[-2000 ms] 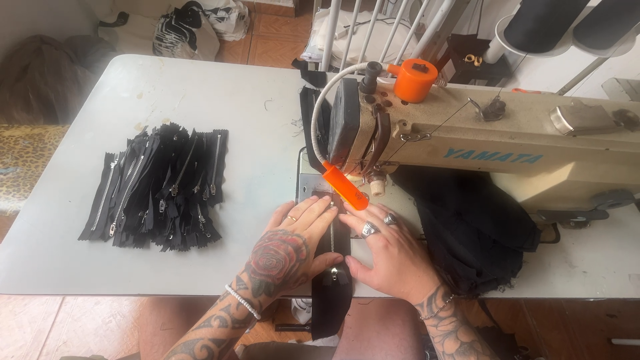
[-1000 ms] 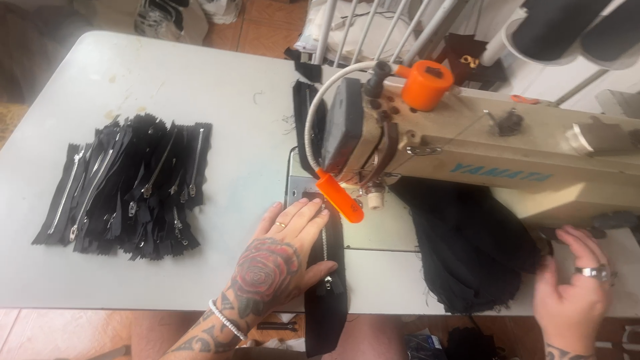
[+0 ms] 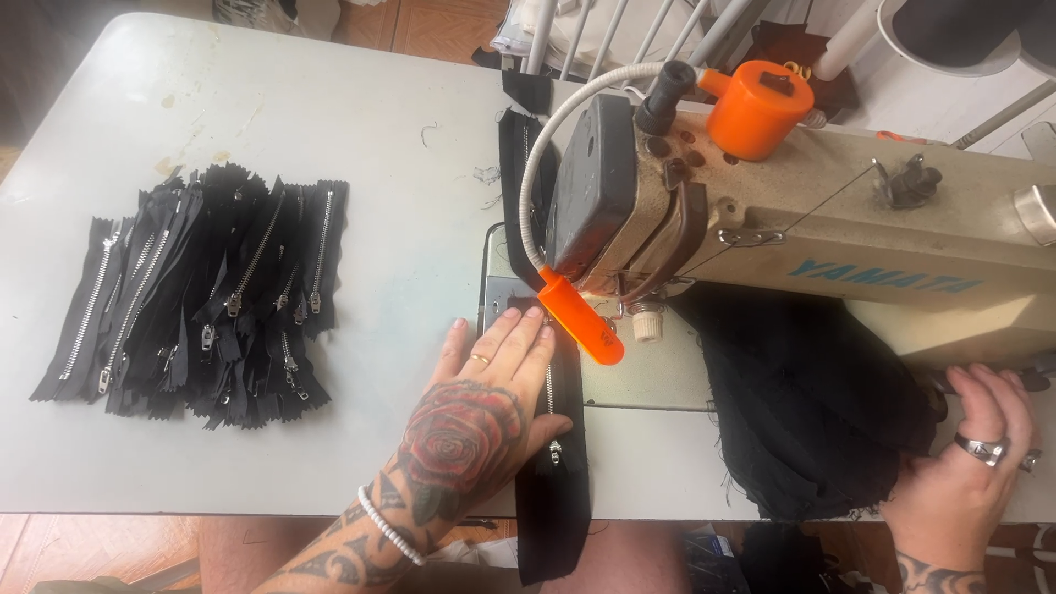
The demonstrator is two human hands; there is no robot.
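Note:
My left hand (image 3: pixel 483 404) lies flat on a black fabric strip (image 3: pixel 554 528) with a metal zipper, its fingertips just left of the presser-foot area of a Yamata sewing machine (image 3: pixel 825 239). The strip runs under the machine head and hangs over the table's front edge. My right hand (image 3: pixel 969 462) is at the right, fingers curled at a lever under the machine arm, beside a heap of black fabric (image 3: pixel 808 396); whether it grips the lever is unclear. An orange lamp head (image 3: pixel 582 320) on a flexible neck hides the needle.
A pile of black zippers with metal teeth (image 3: pixel 206 297) lies on the left of the white table (image 3: pixel 396 206). Another zippered strip (image 3: pixel 516 181) extends behind the machine head. An orange lamp base (image 3: pixel 759 110) sits on top of the machine. Thread cones (image 3: pixel 949 29) stand at upper right.
My right hand has left the zippered strip and moved right, past the black fabric heap, to the machine's lever. My left hand has stayed on the strip. The view has shifted closer.

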